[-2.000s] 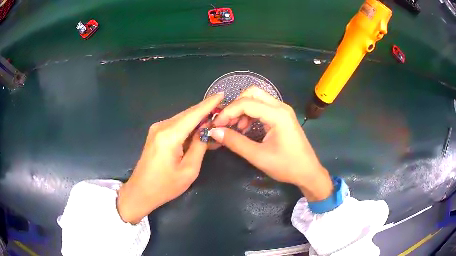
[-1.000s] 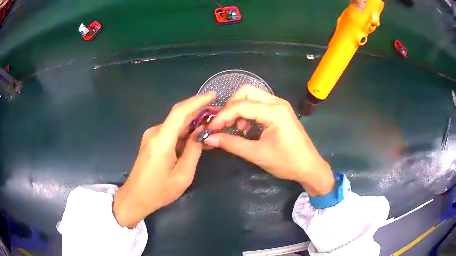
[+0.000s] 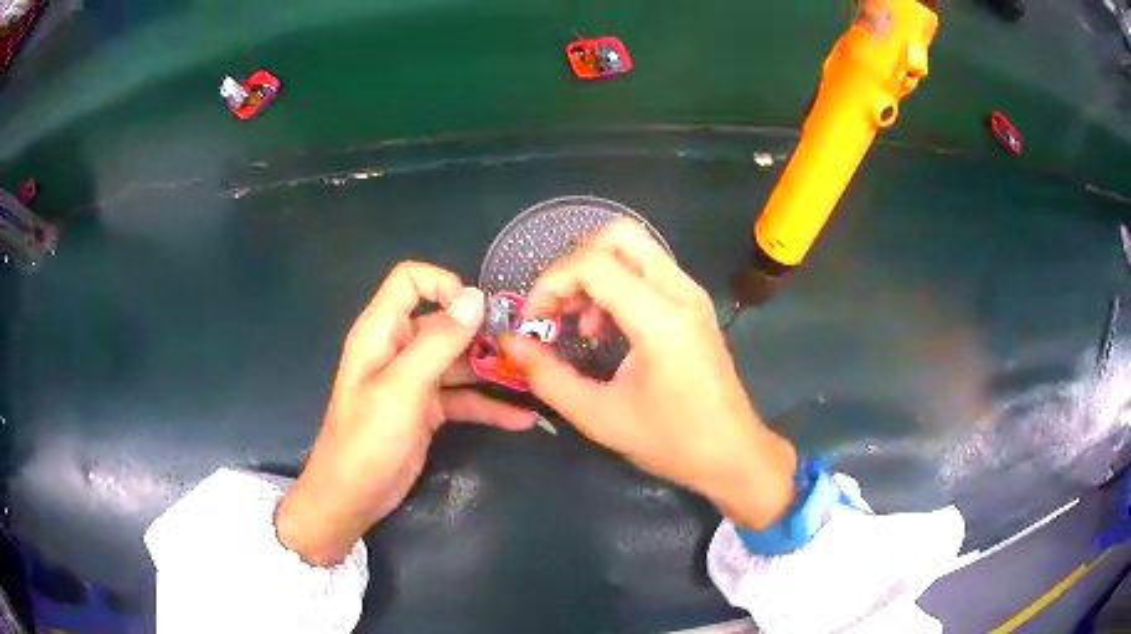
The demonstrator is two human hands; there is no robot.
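Observation:
A red housing is held between my hands in front of the round screw tray, its open side up. Inside show a pale block, a round silvery part and an orange bit. My left hand grips the housing's left side, thumb on top and fingers below. My right hand has its thumb and fingertips at the housing's right side, on or over the silvery part; its fingertips hide the contact. The grey screw tray lies just beyond, partly covered by my right hand.
A yellow electric screwdriver is at the right, nose down toward my right hand. Other red housings lie on the green strip beyond: one at left, one at centre, one at right. A light blue strap circles my right wrist.
My left thumb has moved up onto the housing and its fingers have shifted below, so more of the open housing shows. The far housings sit slightly more to the right in view.

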